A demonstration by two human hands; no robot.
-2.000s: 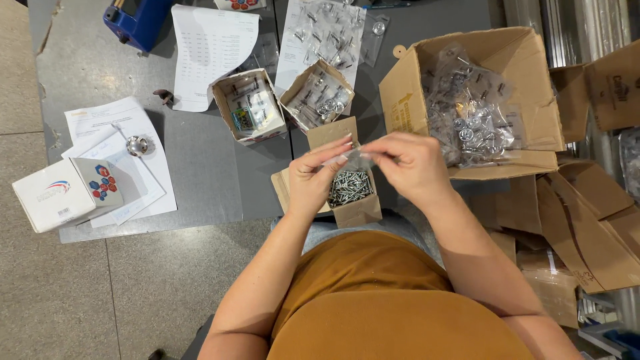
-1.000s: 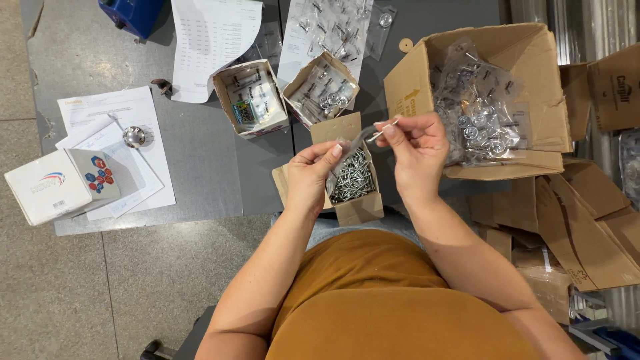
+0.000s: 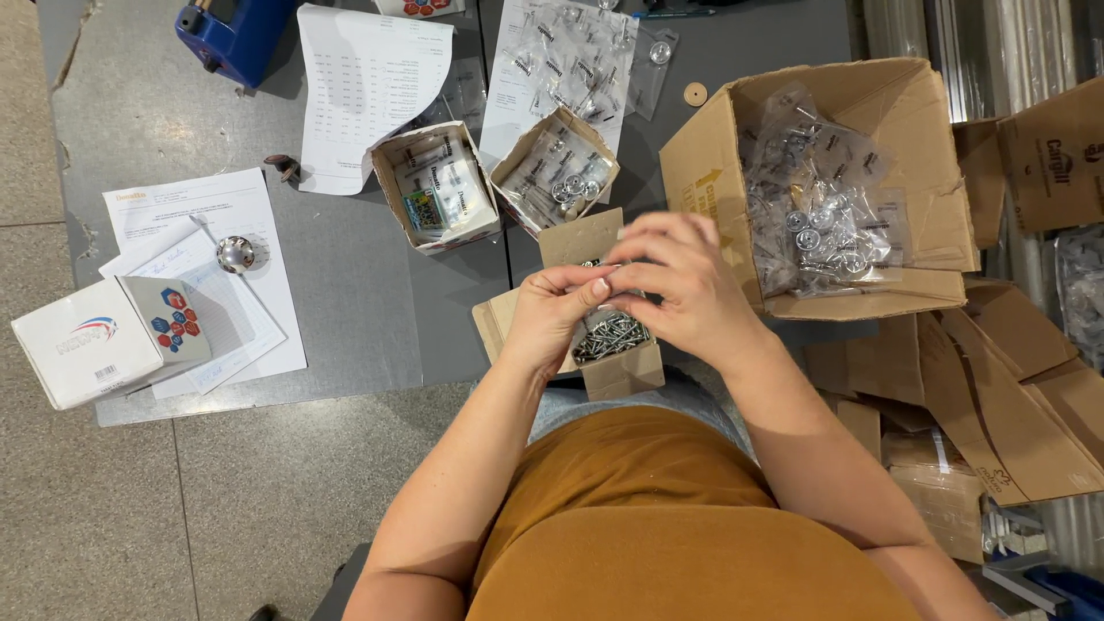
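Note:
My left hand [image 3: 556, 310] and my right hand [image 3: 681, 285] meet above a small cardboard box of metal screws [image 3: 611, 336]. Between the fingertips is a piece of clear plastic, probably a small bag, mostly hidden by the fingers. Just beyond the hands stand an open carton of small bags with round metal parts [image 3: 561, 172] and another carton with bags and a coloured packet [image 3: 435, 185]. To the right of my right hand is a large cardboard box [image 3: 862, 172], tilted, holding many clear bags with round metal parts.
Printed papers [image 3: 371, 95] and more small bags [image 3: 578, 60] lie at the back. A white box [image 3: 112, 336] and a shiny round metal knob [image 3: 235, 254] rest on papers at the left. A blue tool or device [image 3: 233, 39] is at the back left; flattened cardboard [image 3: 992, 397] lies at right.
My hands were apart with a clear plastic bag stretched between them one second ago; now their fingertips are together over the screw box.

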